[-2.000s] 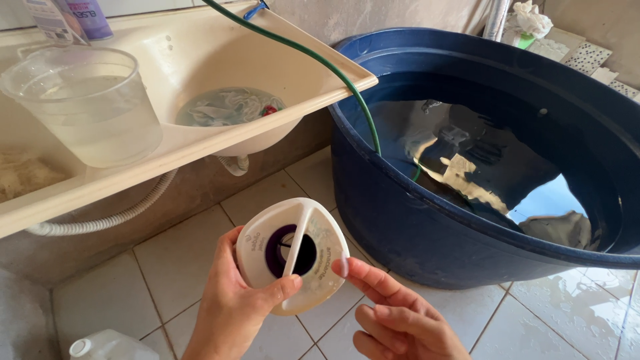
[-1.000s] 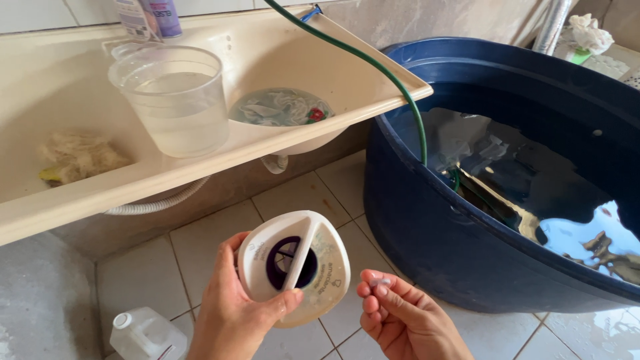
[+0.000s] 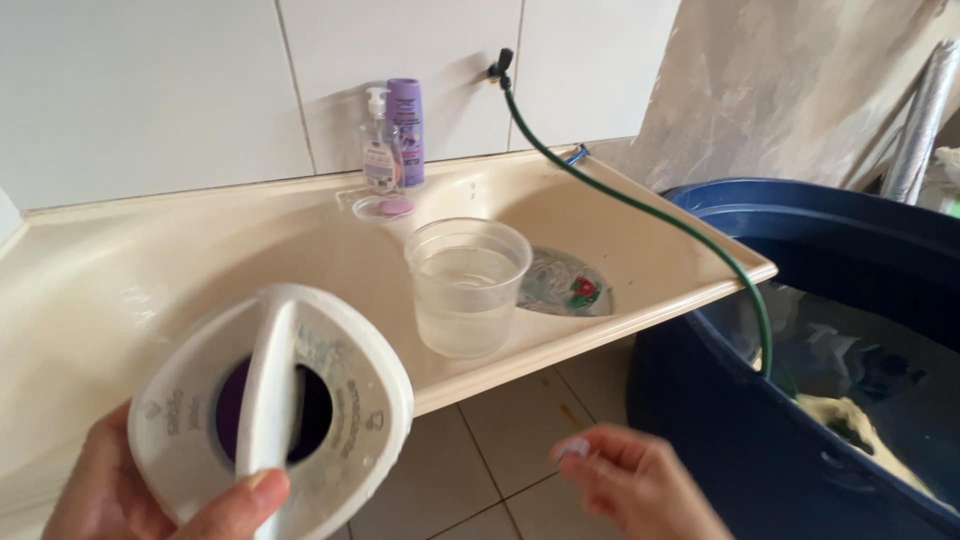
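Observation:
A white plastic washing-machine agitator dispenser part [image 3: 349,420], with a crossbar, a dark purple centre and printed writing, is gripped by my left hand [image 3: 172,495] at the lower left, thumb on the bar. To the right, my right hand [image 3: 630,480] is above the tiled floor, a small pale piece [image 3: 574,448] pinched between thumb and fingertips; what it is I cannot tell. Beyond the hands, a clear plastic tub [image 3: 469,300] of cloudy liquid stands on the divider of a cream double sink [image 3: 592,326]. Wet cloth with a red and green patch [image 3: 583,291] lies in the right basin.
A green hose [image 3: 637,196] runs from a black wall tap [image 3: 501,67] across the sink into a large blue water tank [image 3: 705,420] holding pale cloth [image 3: 862,435]. A pump bottle [image 3: 381,150], a purple bottle [image 3: 406,135] and a pink soap bar [image 3: 395,208] stand behind the tub.
The view has swung up and left. My left hand has brought the white part up in front of the left basin. My right hand has drawn away from it, fingertips still pinched.

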